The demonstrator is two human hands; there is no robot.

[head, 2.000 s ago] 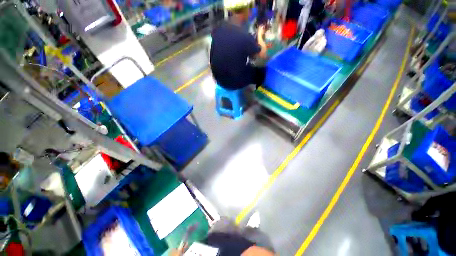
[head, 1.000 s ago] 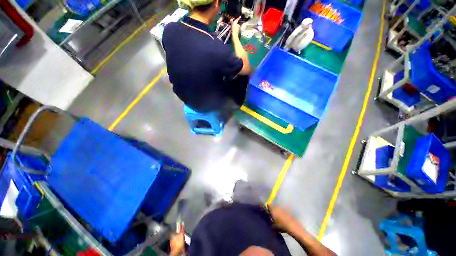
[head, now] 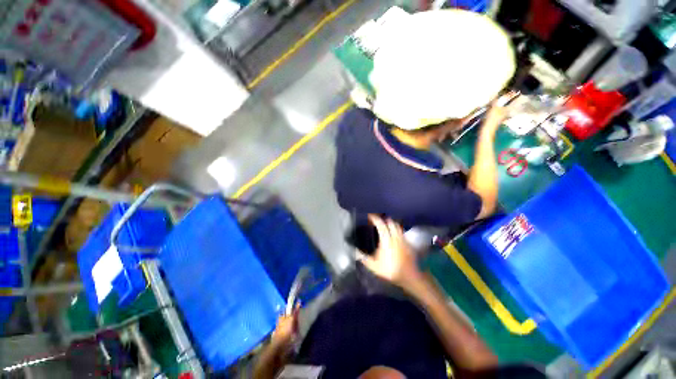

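My left hand (head: 284, 326) is low in the picture, left of my dark-clothed body, closed around a thin grey object (head: 296, 290) that points upward; it is too blurred to name. My right hand (head: 393, 255) is stretched forward with its fingers apart and holds nothing visible. It is just behind the lower back of a seated person (head: 400, 178) in a dark shirt and pale cap. That person's hand is over the green bench near small parts and red-handled scissors (head: 513, 163).
A large blue bin (head: 585, 266) stands on the green bench at right, beside a red container (head: 593, 109). Blue bins (head: 215, 281) and a bent tube handle (head: 152, 194) are at left. A white panel (head: 196, 92) stands upper left. Yellow lines cross the grey floor.
The view has come closer to the seated person and the bench bin. My right hand has reached forward from low right to the person's back. My left hand still holds the thin object.
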